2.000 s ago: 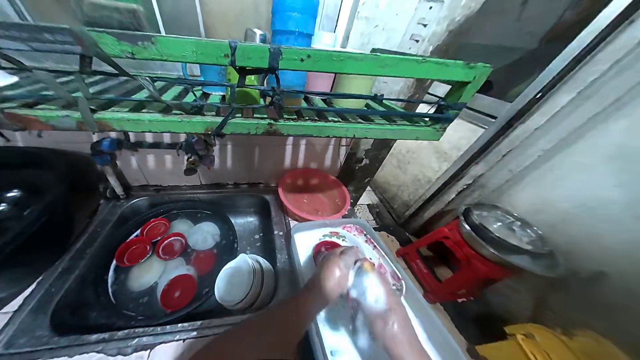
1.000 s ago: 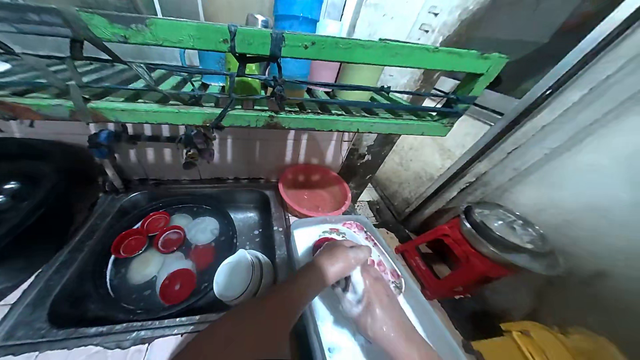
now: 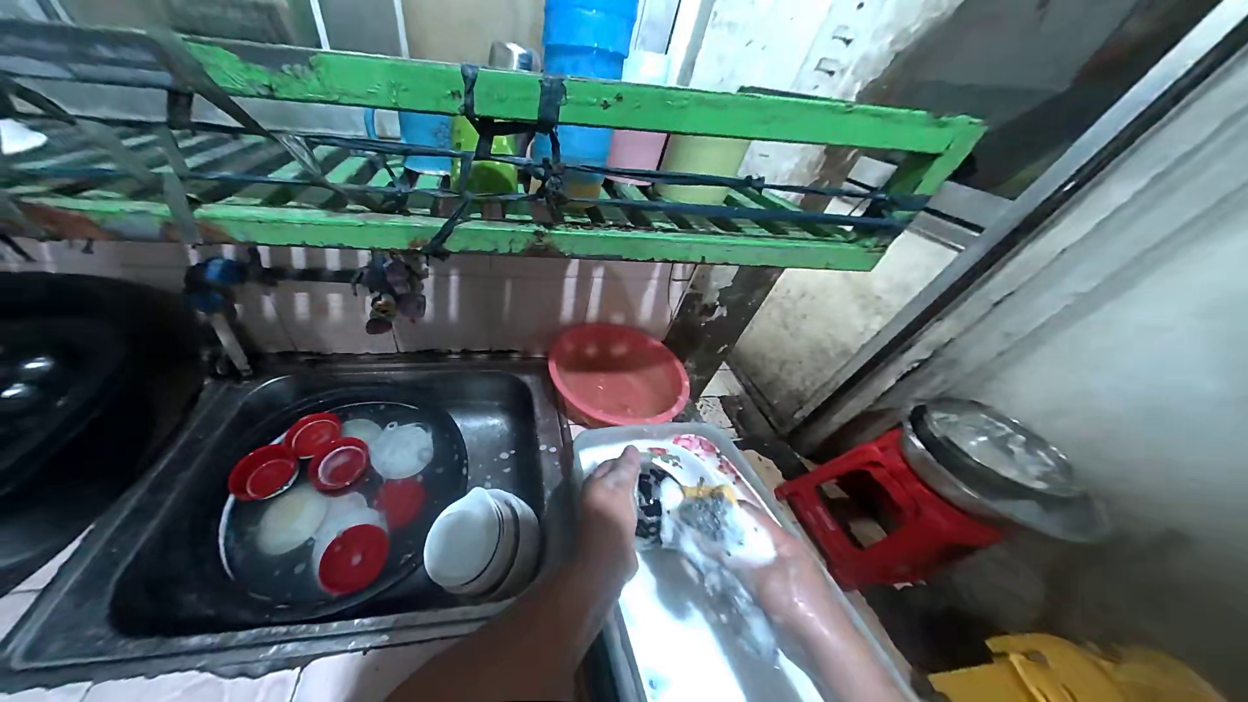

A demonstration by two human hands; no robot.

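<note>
Over a soapy metal tray (image 3: 655,609) at the lower right, my left hand (image 3: 612,507) grips a small dark, patterned piece of dishware (image 3: 647,502) by its left side. My right hand (image 3: 756,546), coated in suds, holds a yellow and grey scrubbing sponge (image 3: 710,509) close to that piece. A floral-patterned plate (image 3: 697,447) lies in the tray behind both hands. In the sink to the left, a round basin of water (image 3: 448,458) holds several small red dishes (image 3: 354,559) and whitish ones (image 3: 292,520). White bowls (image 3: 466,546) lean nested together beside the basin.
A red plastic basin (image 3: 619,375) stands behind the tray. Above the sink runs a green slatted rack (image 3: 546,239) with plastic cups and tumblers. A faucet (image 3: 385,297) is on the tiled wall. At right, a red stool (image 3: 892,507) bears metal lids or pans (image 3: 1004,458).
The hands were close together over the tray; now they are apart, with the sponge and dark piece showing between them. A red dish seen in the tray earlier no longer shows there.
</note>
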